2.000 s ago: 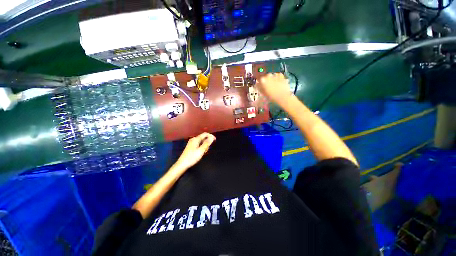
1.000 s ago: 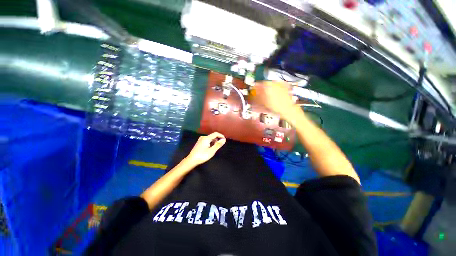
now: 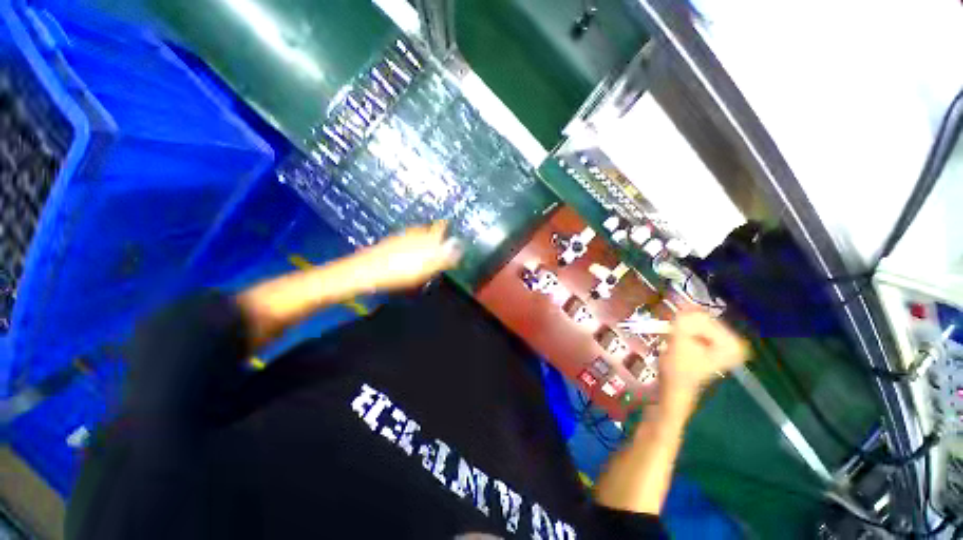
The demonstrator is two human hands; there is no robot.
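The reddish-brown test board [image 3: 528, 306] lies slanted in front of my body, with pale clamps [image 3: 578, 309] in rows and small red and white marks at its lower right end. My left hand [image 3: 425, 255] is blurred at the near edge of the clear blister tray [image 3: 417, 158], close to the board's left corner; its fingertips hide anything in them. My right hand [image 3: 702, 343] is blurred over the far right side of the board, fingers curled; I cannot tell whether it holds anything. Small parts line the tray's far left edge.
A white meter [image 3: 676, 169] stands behind the board, with a dark screen [image 3: 766, 280] to its right. A large blue crate [image 3: 158, 148] is at the left. A metal shelf rail [image 3: 781, 179] crosses the right side. Black cables [image 3: 600, 420] hang beside the board's right end.
The view has turned, so bench and board now slant down to the right. My left hand has moved from the board's front edge to the tray. My right hand remains over the board's far side.
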